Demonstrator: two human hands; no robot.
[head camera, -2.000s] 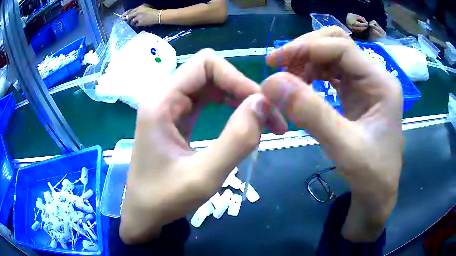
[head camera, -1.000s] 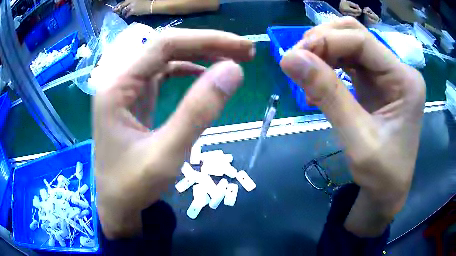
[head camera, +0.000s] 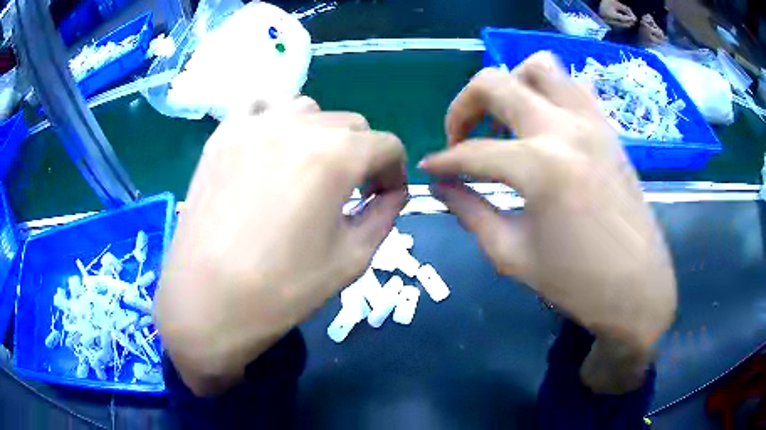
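Observation:
Several loose white housings (head camera: 388, 290) lie in a pile on the dark bench, below my hands. My left hand (head camera: 281, 231) is above and left of the pile, back toward me, fingers curled and thumb near the index finger. My right hand (head camera: 558, 206) is above and right of it, index finger and thumb pointing left toward my left hand, with a small gap between the hands. Both are blurred; whether either holds a thin part cannot be told. Joined white pieces with stems fill a blue bin (head camera: 29, 294) at left.
A second blue bin (head camera: 672, 158) of white pieces stands across at right on the green conveyor belt (head camera: 378, 84). A bulging clear bag (head camera: 252, 59) lies at upper left, beside a curved metal upright (head camera: 80, 126). Another person's hands (head camera: 630, 18) show at top right.
The slim clear-and-dark stem part seen between my hands is no longer visible. My hands have turned their backs more toward the camera and come closer together. My right hand hides the eyeglasses.

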